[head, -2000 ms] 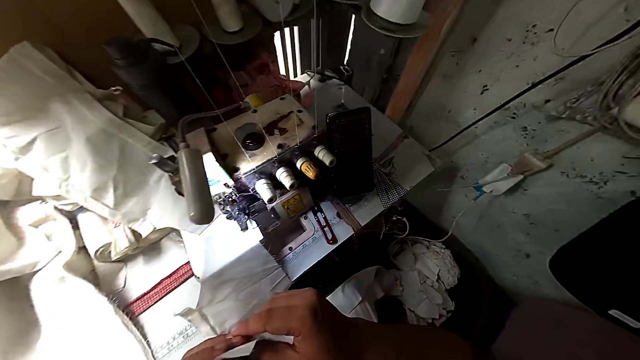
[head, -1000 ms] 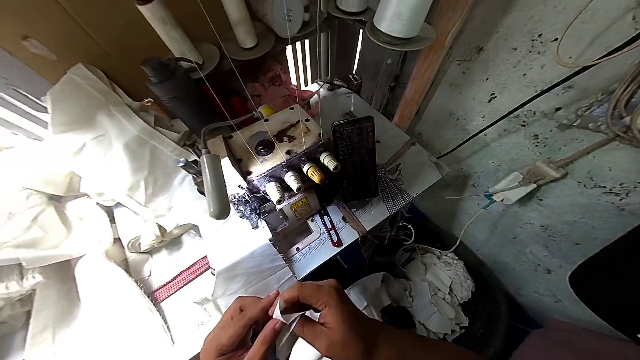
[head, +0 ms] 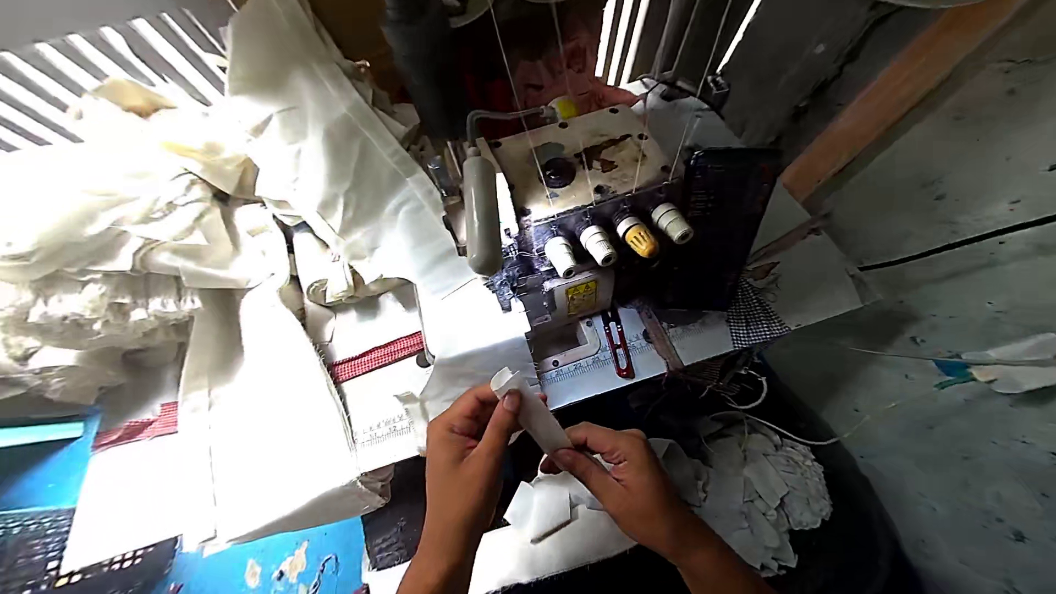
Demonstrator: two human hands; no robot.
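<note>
A narrow folded strip of white fabric (head: 536,415) is stretched slantwise between both hands. My left hand (head: 477,429) pinches its upper end between thumb and fingers, and my right hand (head: 605,469) grips the lower end. Just beyond them stands an overlock sewing machine (head: 582,165) with white and yellow tension knobs (head: 638,238). Red thread snips (head: 617,345) lie on the machine's bed, right of the needle area. White cloth (head: 474,330) covers the bed left of the machine. Below the hands, more white cloth (head: 540,505) is partly hidden by my right hand.
Large heaps of white fabric (head: 330,157) fill the left side. A red checked strip (head: 377,356) lies on the table. A dark phone-like slab (head: 726,227) stands right of the machine. Fabric scraps (head: 763,478) are heaped below right, beside a stained wall (head: 957,313). Threads run down to the machine.
The hands have moved apart and now hold the white strip extended between them; one second ago they were close together around it. The view has shifted.
</note>
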